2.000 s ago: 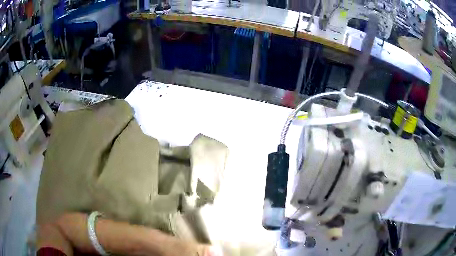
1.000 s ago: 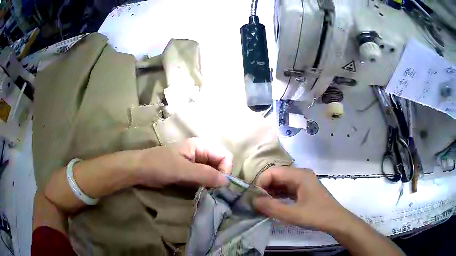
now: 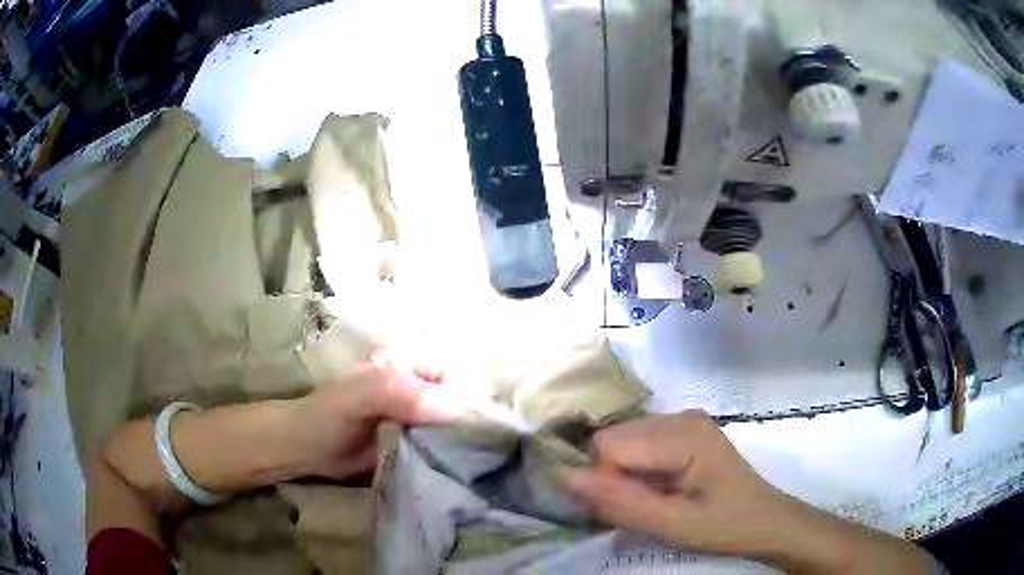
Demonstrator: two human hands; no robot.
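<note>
The khaki trouser body lies heaped on the table left of the machine and runs toward me under my left forearm. My left hand holds the garment edge; its fingertips are washed out by the lamp glare. My right hand pinches a folded khaki edge between thumb and fingers. Pale grey-white lining hangs between and below both hands, turned outward. The held edge is in front of the needle area, not under it.
The machine lamp hangs left of the lockstitch machine head. Scissors lie on the right of the bed beside slim tools. A note sheet is at the upper right. Ruler markings run along the near table edge.
Since one second ago the view has shifted slightly. My hands have spread a little farther apart on the garment edge, with more grey-white lining showing between them. Two seconds ago my right hand was not visible.
</note>
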